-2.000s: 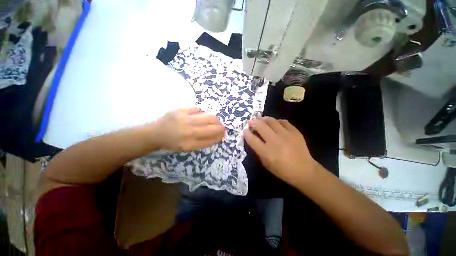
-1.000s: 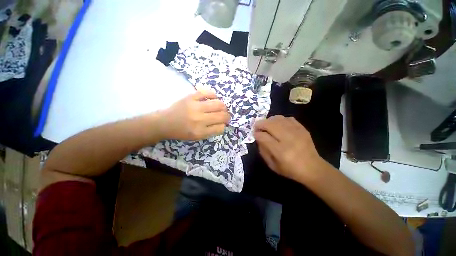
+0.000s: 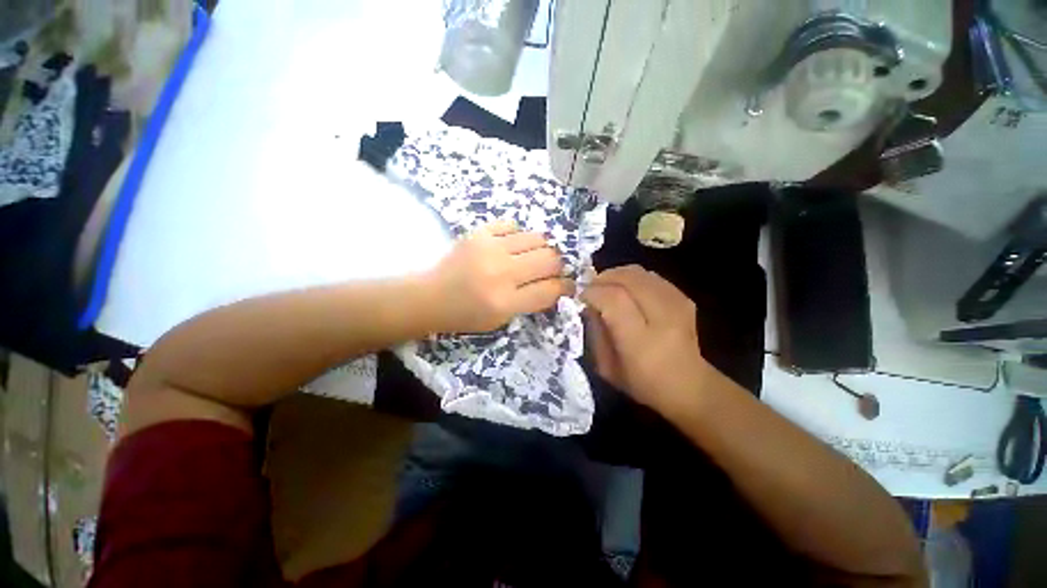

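Observation:
The white lace overlay lies over black fabric, its scalloped edge running up to the presser foot and needle. The black fabric panel spreads to the right of the lace. My left hand lies on the lace, fingertips near its right edge. My right hand pinches the lace edge just below the foot, its fingertips close to my left fingertips. Black fabric tabs stick out at the lace's top. What lies under my fingers is hidden.
The sewing machine head stands over the work, with a cream round piece beside the foot. A dark flat case and black-handled scissors lie right. A plastic-wrapped cylinder hangs left of the head. Cut pieces lie far left.
My left hand has moved right, closer to my right hand and the lace edge. The lower lace has bunched and shifted. The view has shifted slightly.

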